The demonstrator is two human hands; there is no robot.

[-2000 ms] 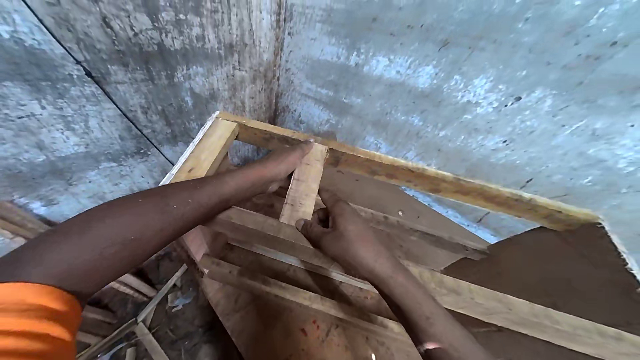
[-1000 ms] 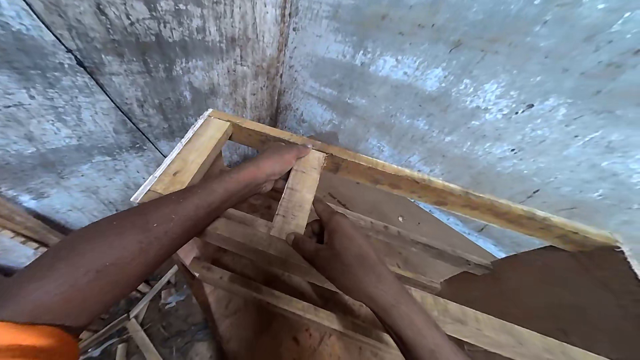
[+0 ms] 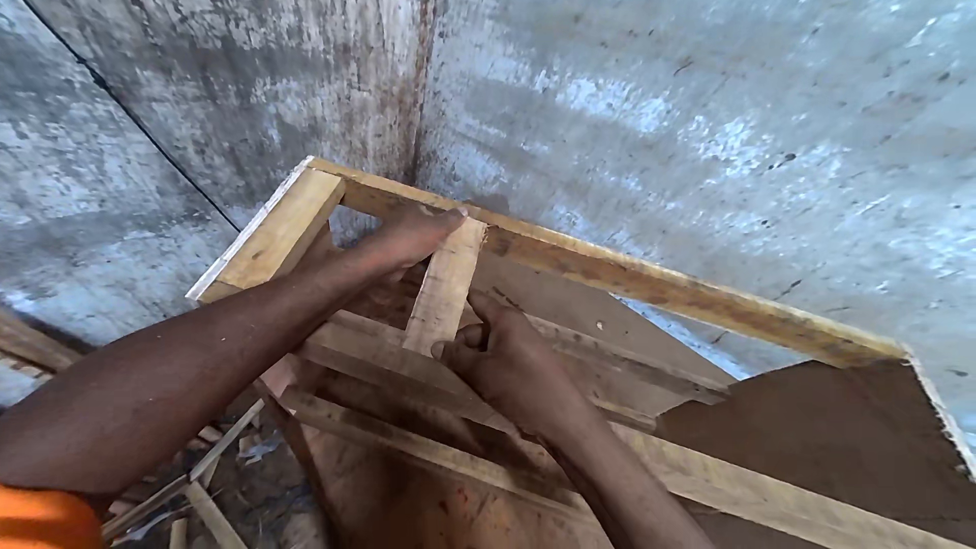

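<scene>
A short wooden crosspiece (image 3: 446, 290) lies between the far rail (image 3: 648, 278) and the near rail (image 3: 732, 473) of a wooden frame. My left hand (image 3: 419, 236) grips its far end, thumb on top by the far rail. At the near end, my right hand (image 3: 499, 351) holds the same piece, with thumb and forefinger at its right edge and corner. The frame's wide end piece (image 3: 278, 229) is to the left, partly behind my left forearm. My hands hide parts of the crosspiece's edges.
Worn painted walls (image 3: 686, 114) meet in a corner behind the frame. A dark cable (image 3: 152, 137) runs down the left wall. More wooden slats (image 3: 427, 450) and brown sheet material (image 3: 831, 435) lie below the frame. Wood offcuts (image 3: 213, 515) litter the floor at lower left.
Both hands keep hold of the crosspiece. Its near end and my right hand have shifted slightly left since the earliest frame.
</scene>
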